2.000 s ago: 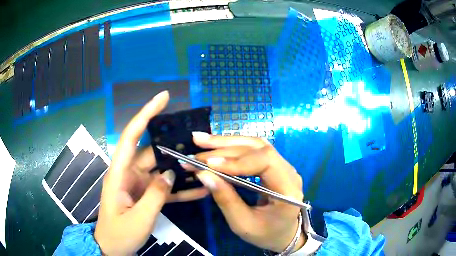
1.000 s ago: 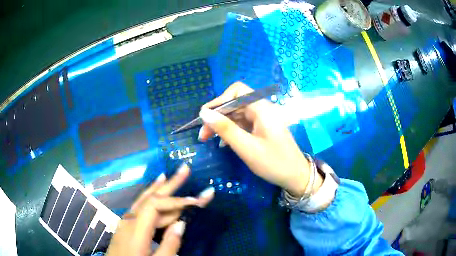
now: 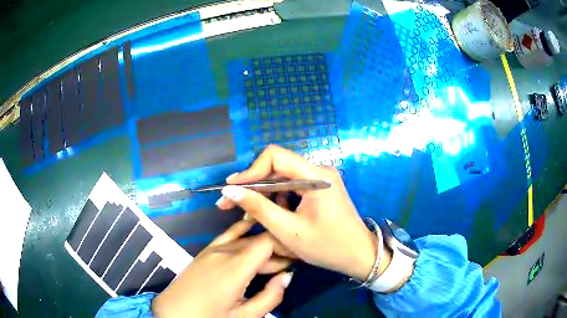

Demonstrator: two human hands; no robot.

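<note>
My right hand [image 3: 298,217] holds slim metal tweezers [image 3: 280,185] pointing left. Their tip is over or at the upper edge of a dark die-cut sheet [image 3: 208,217] on blue film, partly hidden by my hands; contact cannot be told. My left hand [image 3: 230,273] is below and partly behind my right hand, fingers bent; whether it holds anything cannot be told. The black housing cannot be made out. A grid of small dark ring gaskets [image 3: 289,93] lies above my right hand. A dark rectangular die-cut sheet [image 3: 186,143] lies left of it.
Black strips [image 3: 74,93] lie at upper left, a white-backed strip sheet [image 3: 118,239] near my left forearm, white paper [image 3: 11,230] at far left. A glossy ring liner [image 3: 429,56], round tub [image 3: 482,31] and small bottle [image 3: 536,46] are at upper right, near yellow tape [image 3: 521,136].
The tweezers' tip has moved from the ring grid to the dark sheet left of my hands. My hands have come together. The black housing, in my left hand two seconds ago, no longer shows.
</note>
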